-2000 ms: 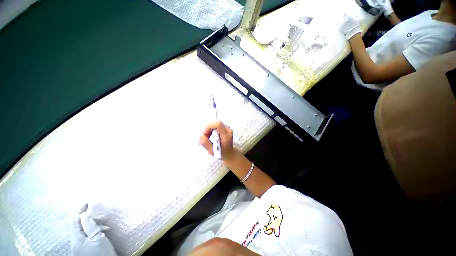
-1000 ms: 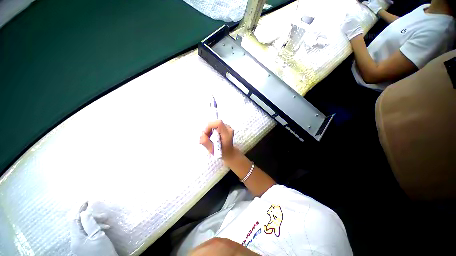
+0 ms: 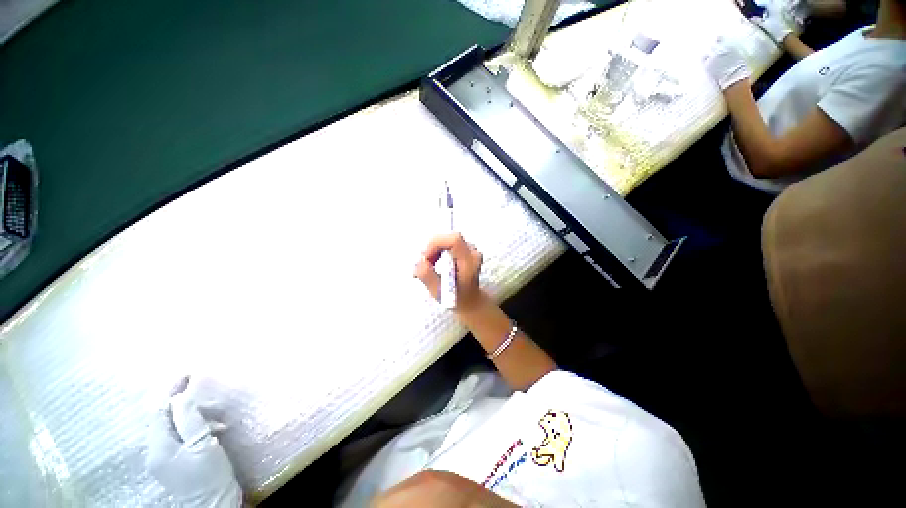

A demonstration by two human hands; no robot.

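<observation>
My right hand (image 3: 453, 268), bare with a bracelet, holds a white marker (image 3: 448, 283) over the bubble-wrap bench padding (image 3: 278, 278); its thin tip points up and away. My left hand (image 3: 199, 437), in a white glove, rests on the padding at the lower left, fingers loosely apart, with nothing visible in it. A long chassis (image 3: 556, 164), black rim and silver-grey inside, lies across the bench to the right of my right hand, not touching it. Its near end sticks out past the bench edge.
A green conveyor (image 3: 238, 89) runs behind the bench. On it are a bubble-wrapped dark unit (image 3: 15, 203) at the left and bubble wrap (image 3: 507, 8) at the top. A post (image 3: 533, 28) stands behind the chassis. A seated person (image 3: 795, 119) in white gloves is at the right.
The bubble wrap on the conveyor has moved right, and a wrapped dark unit has come into view at the left. The view has shifted slightly. My hands have kept nearly the same pose.
</observation>
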